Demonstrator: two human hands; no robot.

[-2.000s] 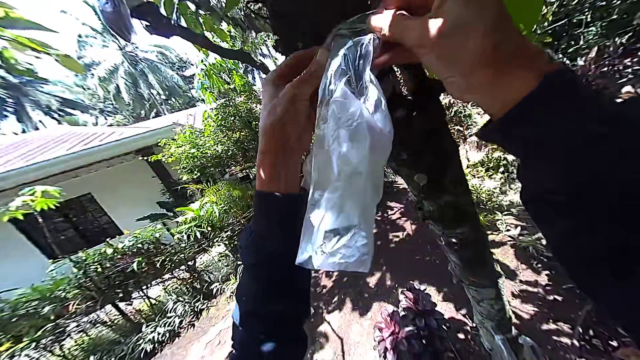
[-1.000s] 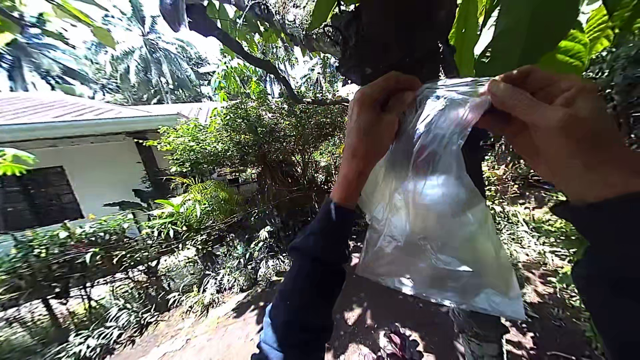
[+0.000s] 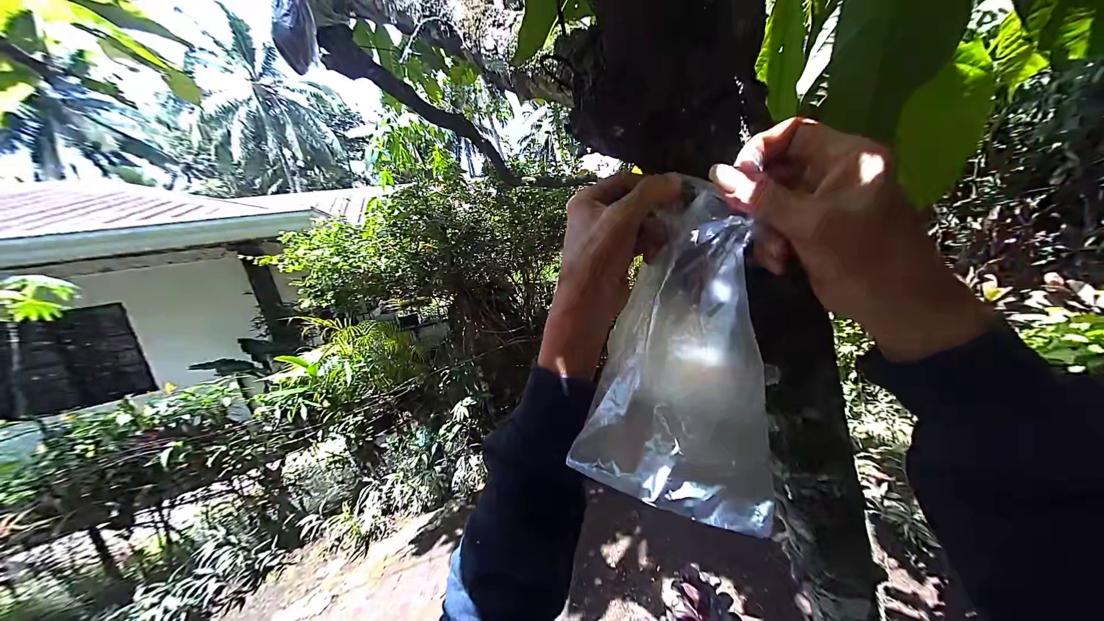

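A clear plastic bag point(image 3: 690, 379) hangs from both hands in front of a dark tree trunk point(image 3: 819, 448), its flat bottom edge tilted down to the right. My left hand point(image 3: 608, 233) pinches the bag's top edge on the left. Close beside it, my right hand point(image 3: 819, 207) grips the gathered top on the right between thumb and fingers. The top is bunched between the hands, while the lower part spreads out. Whether anything is inside the bag cannot be told.
Large green leaves point(image 3: 897, 78) hang above my right hand. A branch point(image 3: 414, 99) reaches left from the trunk, near a hanging dark bag-like thing point(image 3: 294, 34). Shrubs point(image 3: 448, 250) and a white-walled house point(image 3: 190, 328) stand at the left. A low reddish plant point(image 3: 694, 595) grows below.
The bag was narrow and bunched two seconds ago, then was stretched wide at the top between separated hands. My hands are now closer together and the top is gathered again.
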